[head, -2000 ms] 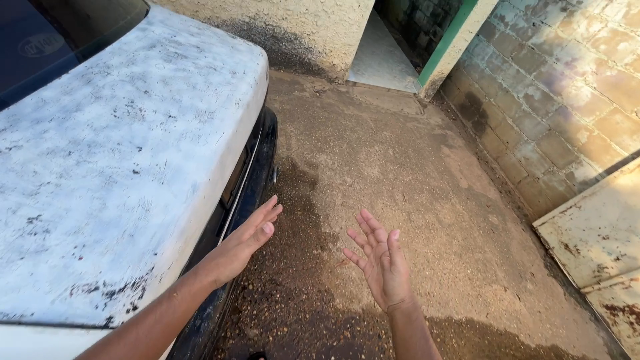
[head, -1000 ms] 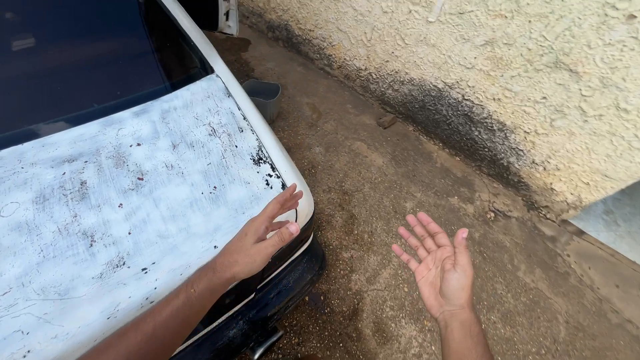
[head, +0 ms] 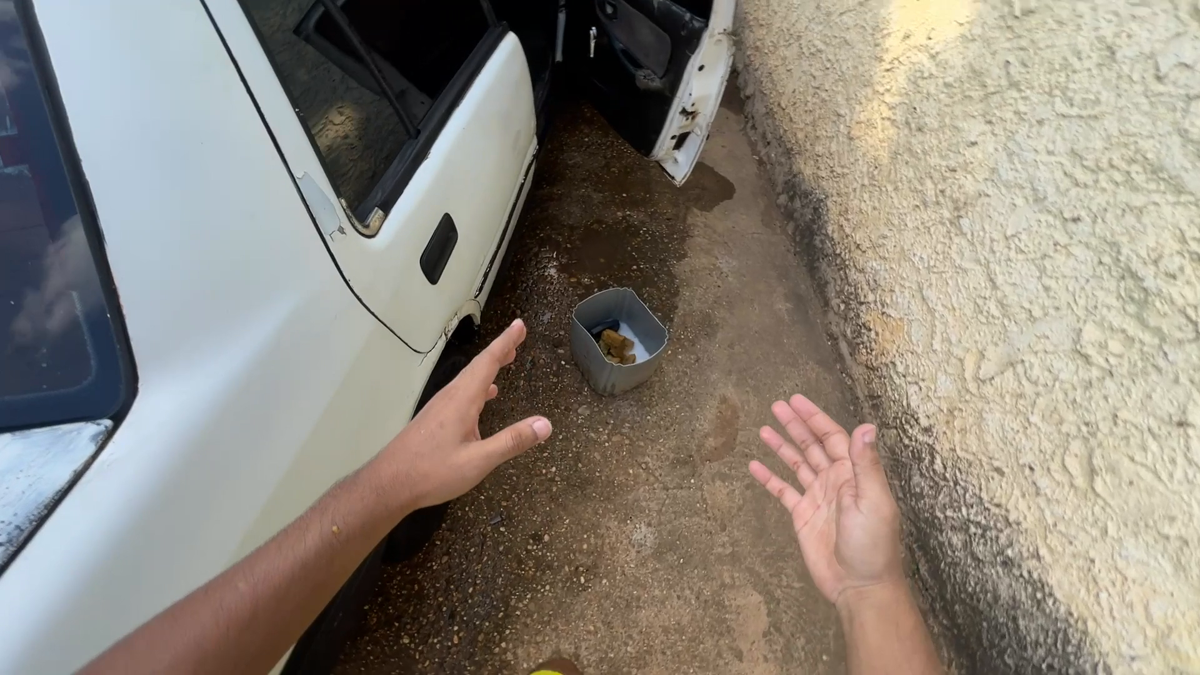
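My left hand (head: 464,436) is held out empty, thumb apart from the fingers, in front of the rear wheel area of a white car (head: 375,253). On the right, my right hand (head: 839,497) is raised with the palm up and fingers spread, holding nothing, near the foot of the wall. Beyond and between the two hands, a grey cut-open plastic container (head: 619,375) stands on the ground. Inside it are a yellowish-brown sponge-like piece (head: 616,345), a dark item and whitish liquid. Neither hand touches the container.
A rough plastered wall (head: 994,262) runs along the right side. Ahead, an open car door (head: 694,103) juts into the passage between car and wall. The concrete ground (head: 647,525) is partly wet, darkest beside the car. A shoe tip shows at the bottom edge.
The view has swung from the car's rear to its side, beside the wall. The grey container, at the top of the view one second ago, now stands nearer. Both hands remain empty.
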